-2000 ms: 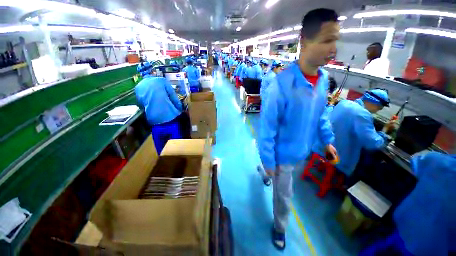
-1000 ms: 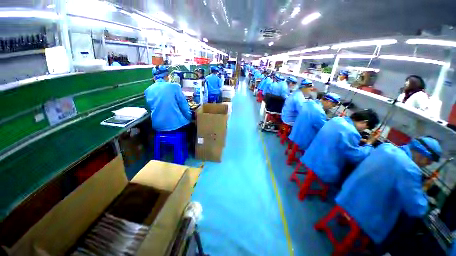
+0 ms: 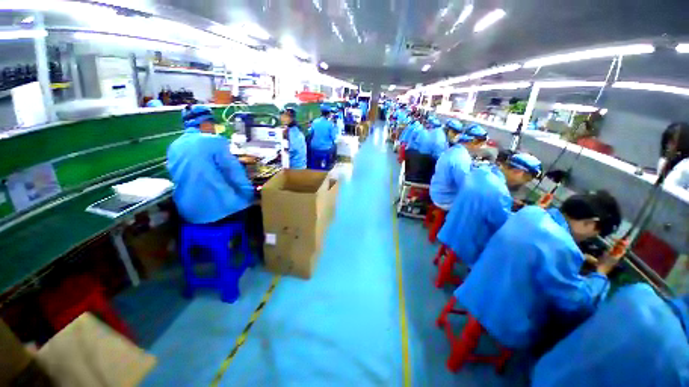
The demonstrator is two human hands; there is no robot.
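Neither of my hands is in the picture. The thing nearest in front at the lower left is an open cardboard carton flap [image 3: 94, 354], cut off by the picture's edge. A tall open brown carton [image 3: 291, 230] stands upright on the blue floor ahead, left of the aisle. White sheets or pads [image 3: 140, 189] lie on the green bench [image 3: 57, 230] at the left.
A person in a blue smock sits on a blue stool [image 3: 215, 261] left of the aisle. Several people sit on red stools [image 3: 470, 340] along the right bench. A yellow line [image 3: 402, 302] and a yellow-black line [image 3: 248, 329] mark the floor. A white machine [image 3: 261, 136] stands behind the tall carton.
The view has moved forward along the aisle. The near carton has slid toward the lower left edge, and the tall carton looks closer. The person walking in the aisle is out of view.
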